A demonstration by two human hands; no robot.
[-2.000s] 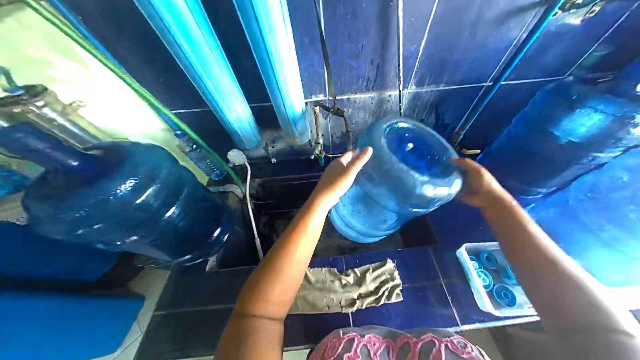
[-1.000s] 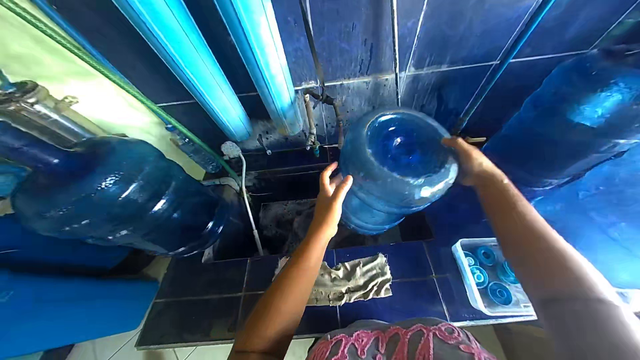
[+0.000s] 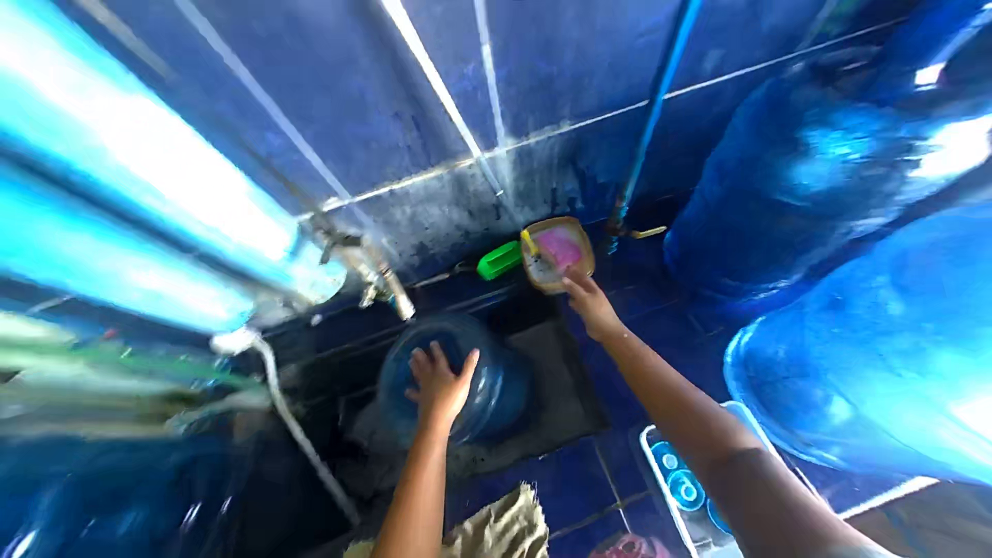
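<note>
A clear blue water-cooler bottle stands or leans in the dark tiled basin. Spread over its round end is my left hand, fingers apart, touching it or just above it. My right hand reaches to the near rim of a small tan basin at the wall, which holds something pink and a yellow-handled item; blur hides whether the fingers grip anything. Beside that basin lies a bright green object, perhaps a brush.
Metal taps stick out above the basin. A white hose runs down its left side. A crumpled cloth lies on the near ledge. Large blue bottles or barrels stand at right, near a white tray of blue caps. Bright blue tubes hang upper left.
The bottle, held up between both hands before, is now lower in the basin. My right hand has left it for the small tan basin. The view has swung to the right.
</note>
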